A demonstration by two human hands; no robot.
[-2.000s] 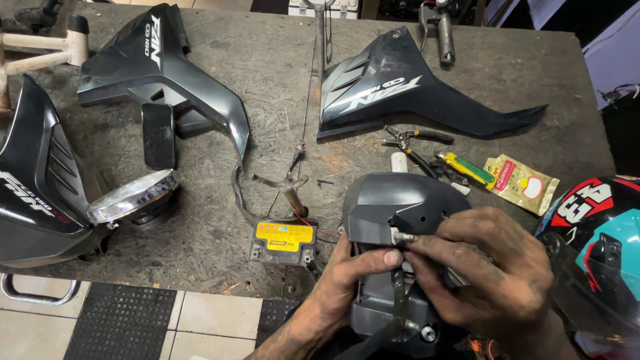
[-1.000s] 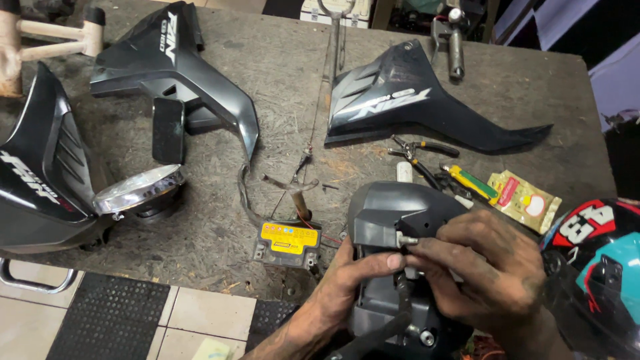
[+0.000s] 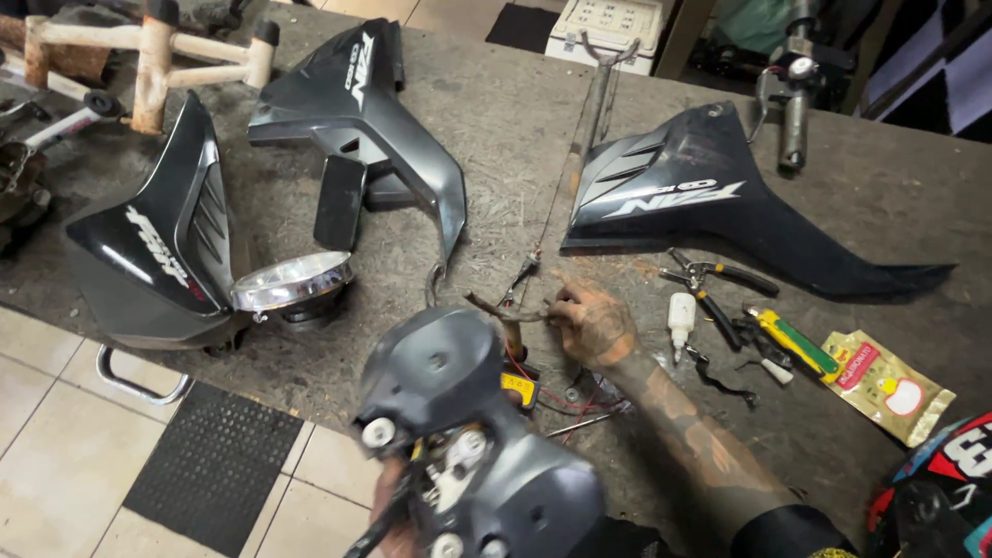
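Note:
My left hand [image 3: 397,496] grips a dark grey plastic instrument housing [image 3: 442,360] from below, at the lower centre. The housing has round recesses, metal fittings and a black cable. Most of that hand is hidden behind it. Over the bench, my right hand [image 3: 595,322] has its thumb and fingers drawn together beside the forked end of a metal rod [image 3: 515,315]. Whether a small piece is between the fingertips cannot be told. A yellow-labelled battery [image 3: 521,389] shows partly behind the housing, with thin red wires near it.
Around the hands lie black fairings [image 3: 659,186], a round headlight [image 3: 294,283], a phone [image 3: 339,203], pliers [image 3: 709,291], a small white bottle [image 3: 681,319], a yellow-green utility knife [image 3: 794,341] and a gold packet [image 3: 887,387]. A helmet [image 3: 942,480] stands lower right.
My right hand has left the fitting on the housing and moved out to the forked rod. The housing has turned and shifted left in my left hand, now covering much of the battery.

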